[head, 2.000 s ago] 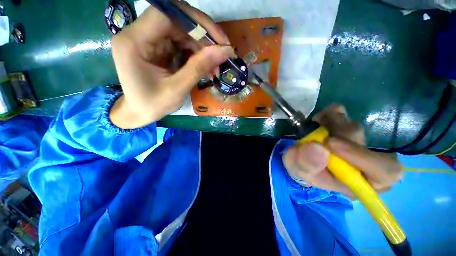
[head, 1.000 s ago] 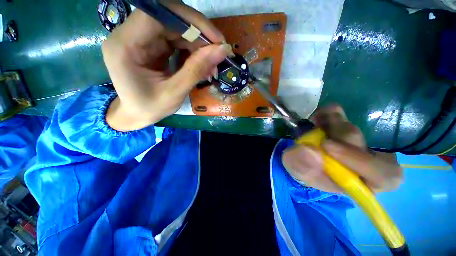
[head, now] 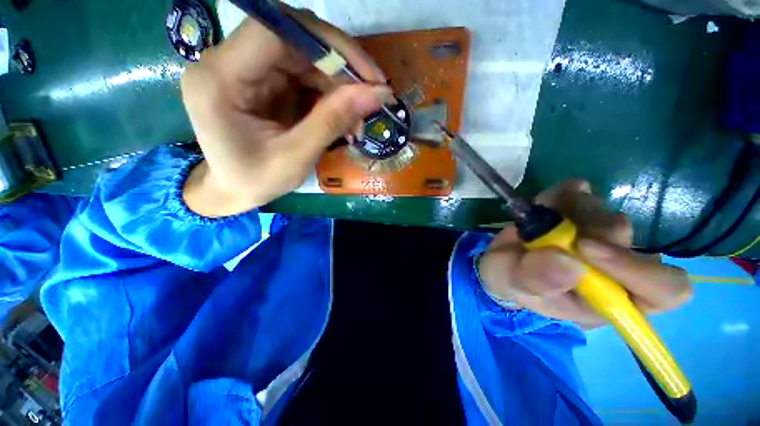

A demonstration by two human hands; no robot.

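A round black LED board with white pads and a yellow centre sits on the orange-brown fixture. My left hand holds dark tweezers with a pale band like a pen; their tips reach the board's upper part, and my fingertips are at its upper left edge. My right hand holds the soldering iron by its yellow handle. The iron's metal tip points up and left, over the right part of the fixture, apart from the board.
White paper lies under the fixture on the glossy green bench. Another round board lies at upper left, with a small dark part farther left. Dark cables hang at the right. A blue sleeve shows at the far left.
The iron and my right hand have moved right and slightly down; the tip has backed away from the board's right edge. My left hand still holds the tweezers at the board.
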